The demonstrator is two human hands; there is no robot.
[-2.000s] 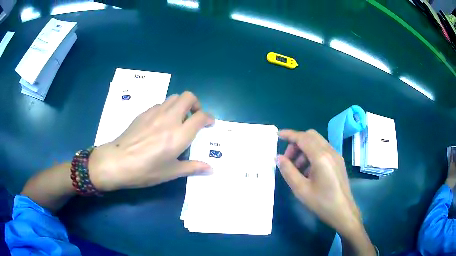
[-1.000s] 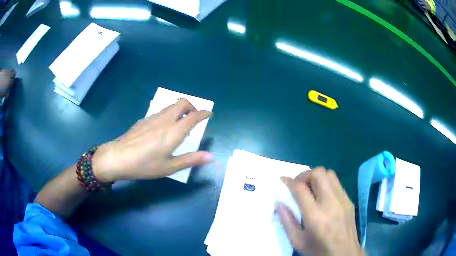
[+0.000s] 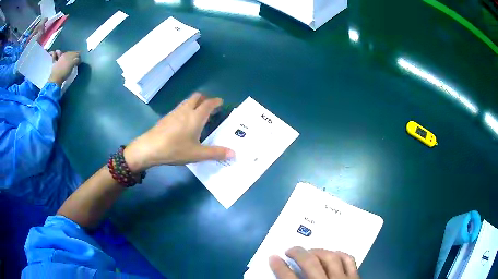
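A pile of white card sleeves [image 3: 327, 229] with small black print lies at the lower centre, cut off by the bottom edge. My right hand [image 3: 316, 266] is over its lower part, partly out of the picture, with thumb and fingers apart. No held item shows, but its underside is hidden. White labelled sleeves [image 3: 248, 158] with a dark logo lie tilted left of the pile, slightly fanned. My left hand [image 3: 177, 133] is open at their left side, its thumb over the top sleeve. A light blue label roll [image 3: 465, 226] stands at the lower right.
White cards [image 3: 485, 256] stand beside the roll, cut off. A yellow digital device [image 3: 421, 133] lies at right. A thick white stack [image 3: 158, 54] and a paper strip [image 3: 107, 31] lie at upper left. A white box [image 3: 306, 11] is at the top. A blue-sleeved co-worker [image 3: 30, 120] handles papers at left.
The view has swung left, so the table things appear further right. My left hand's thumb is now over the left sleeves, which lie more tilted. My right hand is lower on the pile.
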